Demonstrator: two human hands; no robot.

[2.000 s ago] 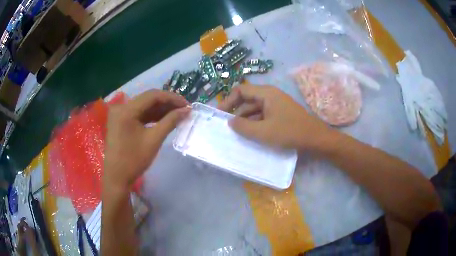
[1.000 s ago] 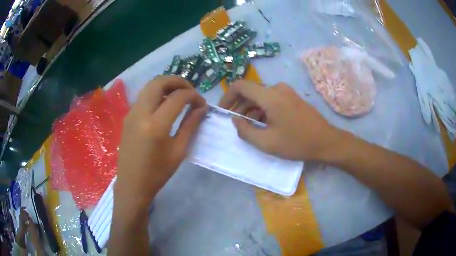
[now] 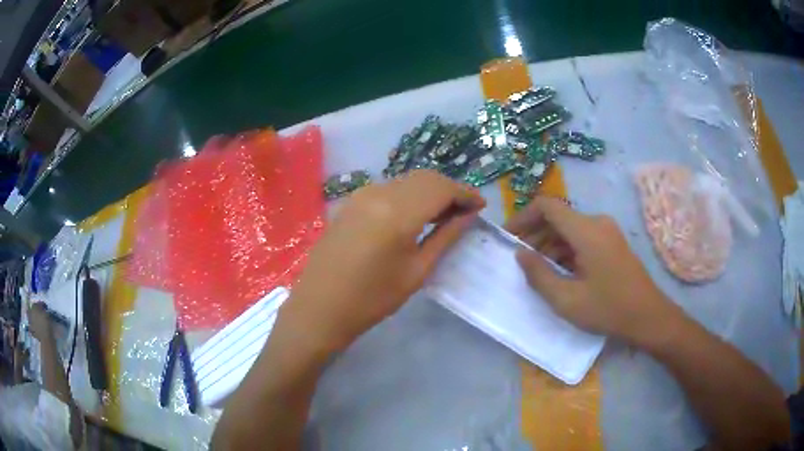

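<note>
A white housing shell (image 3: 507, 295) lies tilted between my hands, its open inside facing up. My left hand (image 3: 388, 251) is bare and pinches the shell's upper left corner; whether a small part is between the fingertips is hidden. My right hand (image 3: 591, 264) is bare and holds the shell's upper long edge, with fingers curled behind it and the thumb over the rim. Green circuit boards (image 3: 494, 132) lie in a pile just beyond my hands. One single board (image 3: 346, 183) lies apart, left of the pile.
Red bubble bags (image 3: 238, 220) lie at left. A ribbed white shell (image 3: 238, 348), blue-handled side cutters (image 3: 179, 370) and a dark stick-shaped tool (image 3: 93, 330) lie at lower left. A bag of pink parts (image 3: 683, 225), clear plastic (image 3: 705, 97) and a white glove (image 3: 793, 247) are at right. Another person's arm (image 3: 55, 352) shows far left.
The view has shifted left, so everything sits further right in the picture. The single board and more of the ribbed shell now show. Both hands still hold the shell near its upper edge.
</note>
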